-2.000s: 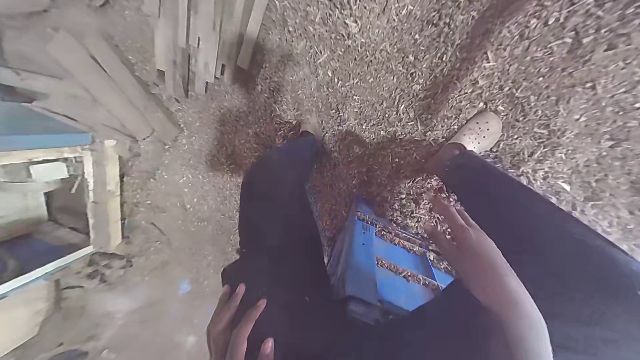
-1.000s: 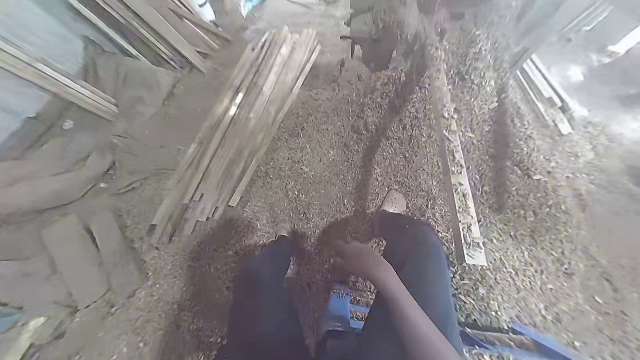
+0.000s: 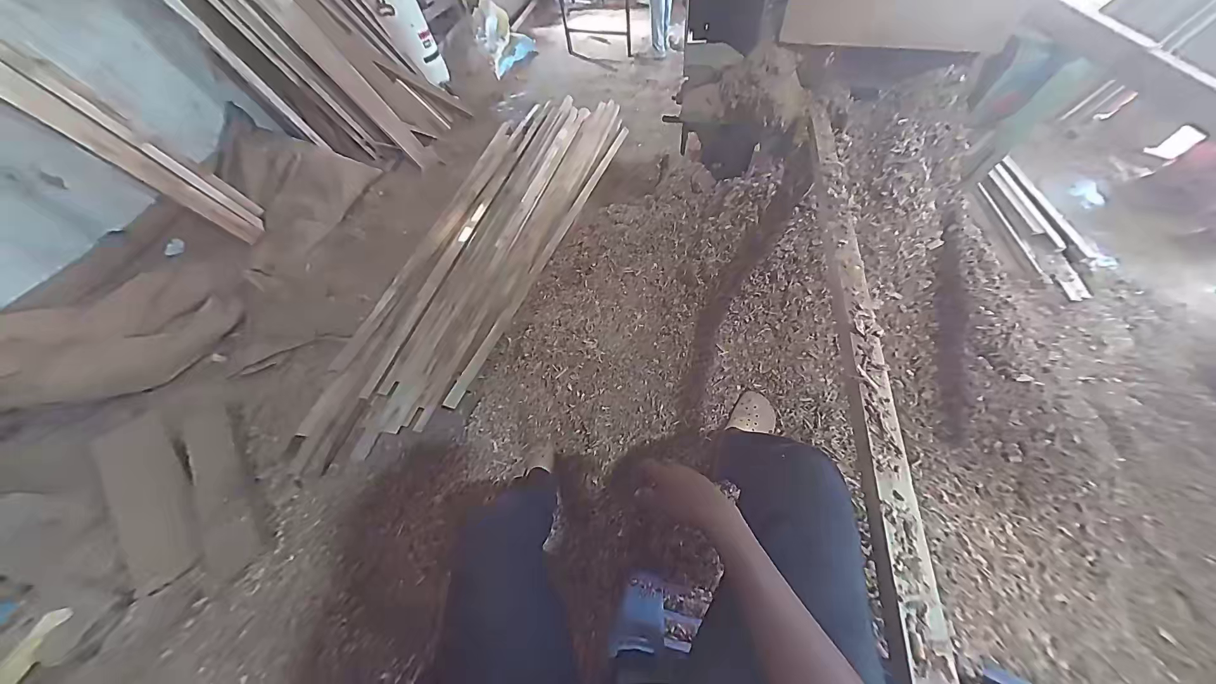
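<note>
My right hand (image 3: 679,494) reaches down between my knees, over wood shavings (image 3: 608,351) on the floor. Its fingers are blurred and dark against the shavings, so I cannot tell whether they grip anything. Below the hand, a blue plastic object (image 3: 641,613) with shavings on it shows between my thighs; its lower part is cut off. My left hand is out of sight. A tan clog with small holes (image 3: 752,412) is on my right foot.
A bundle of long wooden strips (image 3: 484,275) lies left of centre. A long board (image 3: 879,408) strewn with shavings runs along my right side. More planks (image 3: 332,71) lean at the upper left, near crumpled brown sheeting (image 3: 104,347). Thin strips (image 3: 1035,228) lie at the right.
The view has swung widely. Both hands showed two seconds ago, the right with fingers spread over the blue object; now only the right shows, reaching down to the shavings.
</note>
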